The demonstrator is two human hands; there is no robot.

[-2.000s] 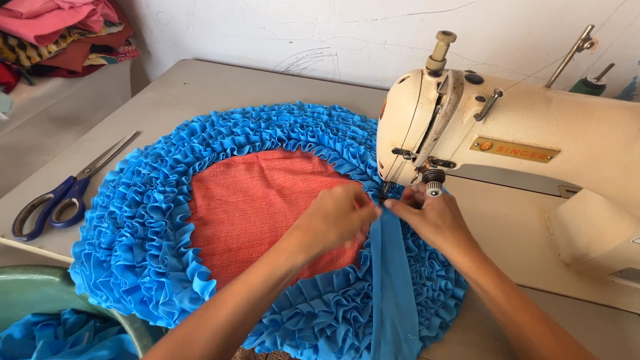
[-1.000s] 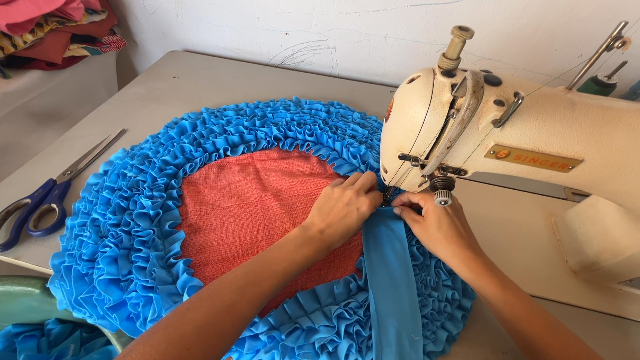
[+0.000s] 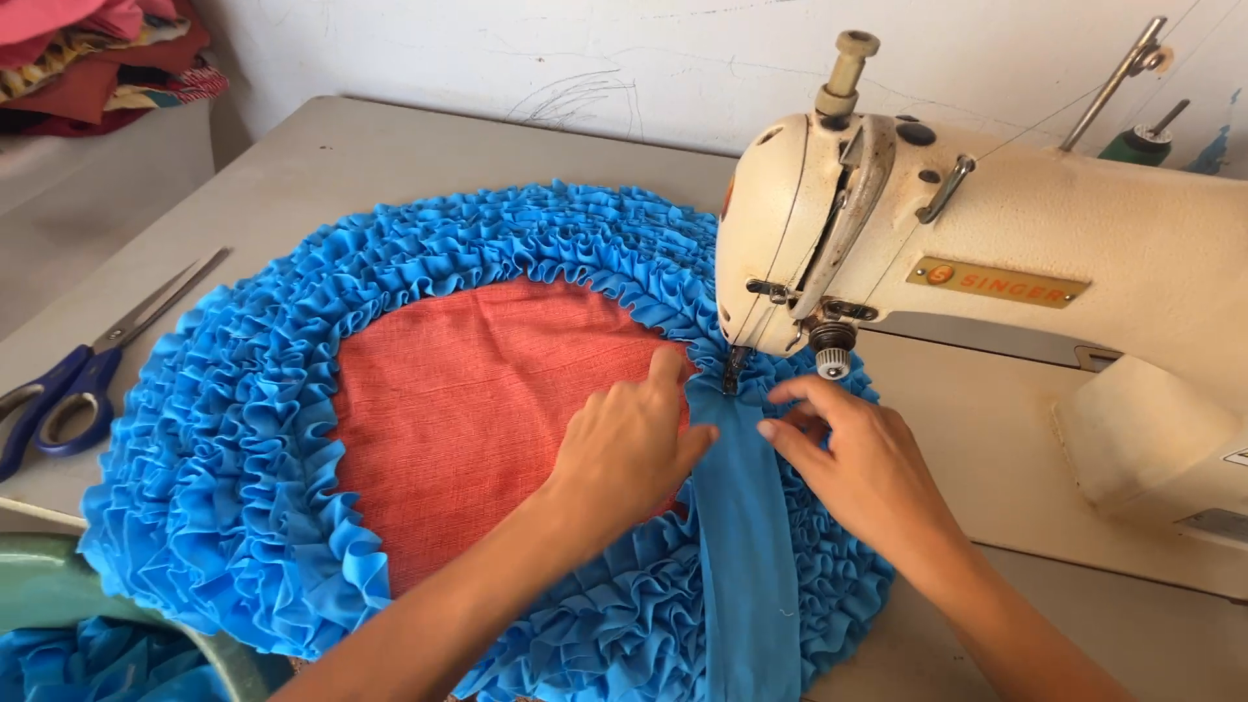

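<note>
A round piece of red cloth (image 3: 487, 400) bordered by rows of blue ruffles (image 3: 224, 439) lies under the head of a Singer sewing machine (image 3: 809, 234). A flat blue fabric strip (image 3: 746, 546) runs from the presser foot (image 3: 731, 372) toward me over the ruffles. My left hand (image 3: 629, 439) is at the strip's left edge, thumb and index finger apart, over the red cloth. On the strip's right side, just below the foot, my right hand (image 3: 848, 448) has its thumb and index fingertips apart near the edge. Neither hand is closed on the fabric.
Scissors with blue handles (image 3: 83, 375) lie on the table (image 3: 390, 136) at the left. A green basin (image 3: 49, 575) with blue fabric stands at the lower left. Folded cloths (image 3: 97, 58) are piled at the upper left. A green thread spool (image 3: 1136, 144) stands behind the machine.
Both hands were close at the presser foot, fingers at the strip; now their fingers are spread and the left hand has drawn back a little toward me.
</note>
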